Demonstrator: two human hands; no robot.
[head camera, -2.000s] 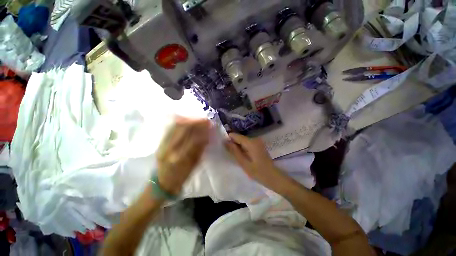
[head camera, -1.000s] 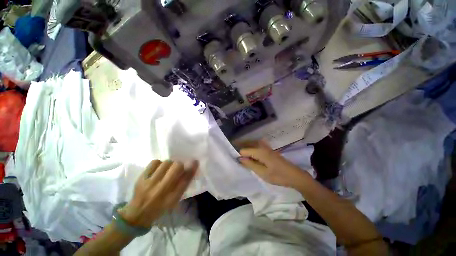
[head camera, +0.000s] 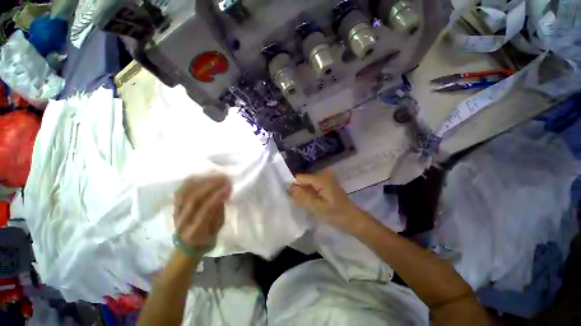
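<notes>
A white garment panel lies under the needle area and hangs over the front table edge toward the lap. My right hand pinches the panel's right edge just in front of the overlock machine. My left hand is over the panel's left part, blurred, with its fingers bent; whether it grips the cloth cannot be told. The lamp glare washes out the cloth left of the needle.
A long pile of white pieces drapes at left, beside a red bag. A second white pile is at right. Snips or tweezers and printed white tape lie right of the machine. Trimmings hang at the table edge.
Since one second ago, my left hand has moved up and slightly right, and my right hand slightly left and up. The panel between them is bunched more.
</notes>
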